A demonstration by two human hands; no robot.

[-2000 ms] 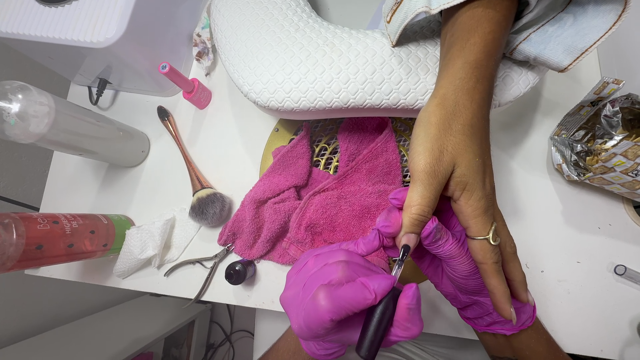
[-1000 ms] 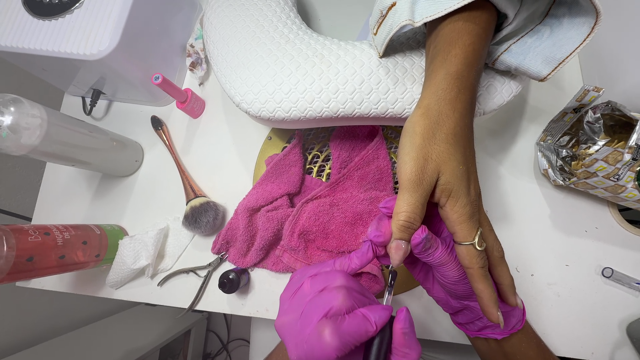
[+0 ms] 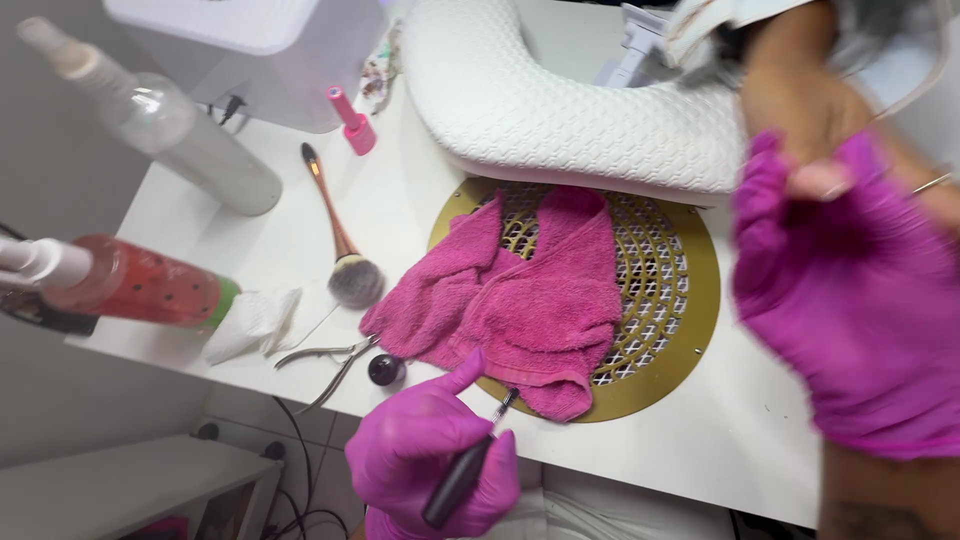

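Observation:
My left hand (image 3: 435, 457), in a magenta glove, grips the black cap of a nail polish brush (image 3: 463, 476); its bristle tip points up beside the lower edge of a pink towel (image 3: 540, 300). At the right, my right hand (image 3: 862, 300), gloved alike and blurred, holds a finger of another person's hand (image 3: 802, 112). Left of the towel stands a small dark polish bottle (image 3: 385, 370), with metal cuticle nippers (image 3: 337, 360) beside it. The towel lies over a round gold vent grille (image 3: 701, 315).
A white textured armrest cushion (image 3: 570, 127) lies behind the grille. Leftward are a powder brush (image 3: 355, 281), a pink polish bottle (image 3: 358, 135), a crumpled white wipe (image 3: 251, 322), a red liquid bottle (image 3: 150, 281), a clear spray bottle (image 3: 202, 150) and a white box-shaped device (image 3: 300, 67).
My left hand with the brush has moved away from the other person's nail. My right hand and the other person's hand have moved up and right. The view has shifted.

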